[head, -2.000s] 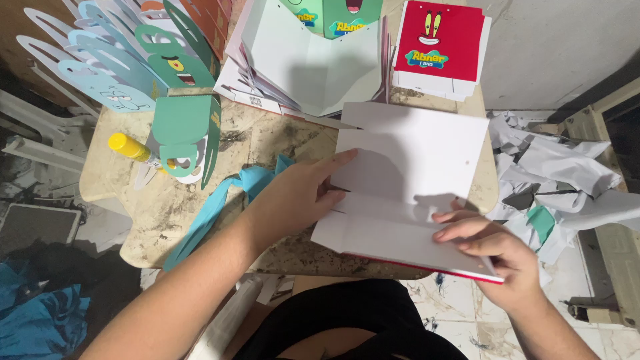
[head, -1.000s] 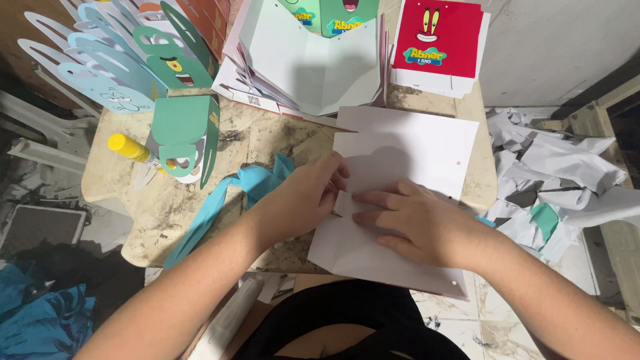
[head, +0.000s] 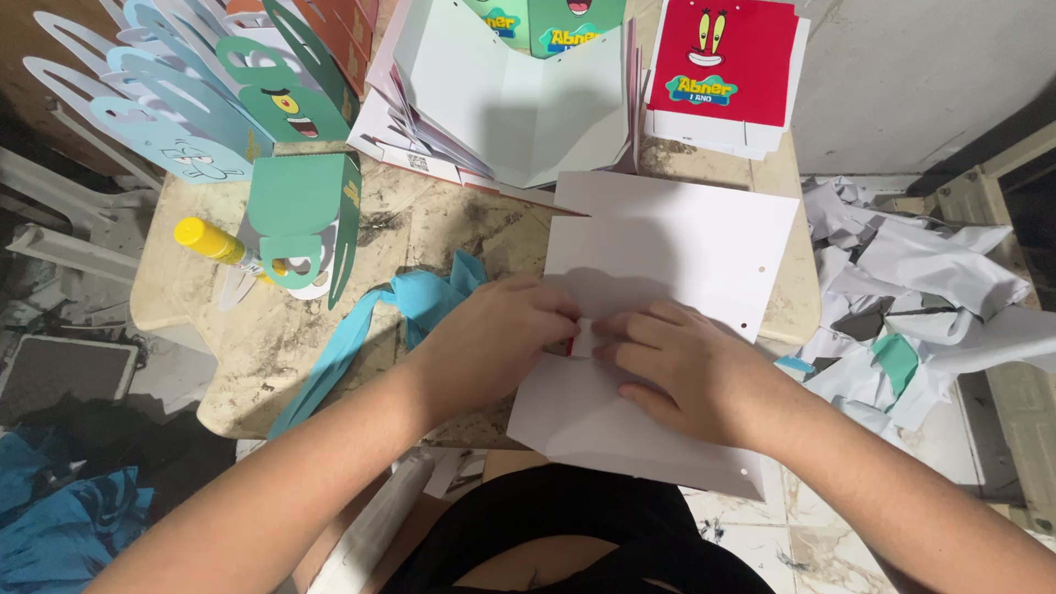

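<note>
A white die-cut card sheet [head: 701, 239] with slits and punched holes lies at the table's near edge, a sliver of red showing at its left side. My left hand [head: 507, 334] has its fingertips on the left edge of the sheet, by a narrow flap. My right hand [head: 681, 363] rests on the sheet, fingers bent toward the same flap. Whether the left fingers pinch the flap is hard to see. Left of my left hand lies a blue cloth strip [head: 421, 301]. Farther left a yellow glue stick [head: 214, 241] lies against a green folded card box [head: 301, 198].
Blue character boxes [head: 186, 136] stand at the back left. Open white-backed card sheets [head: 528, 115] are stacked at the back middle, with printed red cards [head: 726, 66] to their right. Crumpled paper scraps [head: 932, 289] are heaped beside the plastic table [head: 181, 301].
My right hand has moved from the sheet's lower right part to its left-middle part, beside my left hand. The near panel of the sheet, raised two seconds ago, now lies flatter.
</note>
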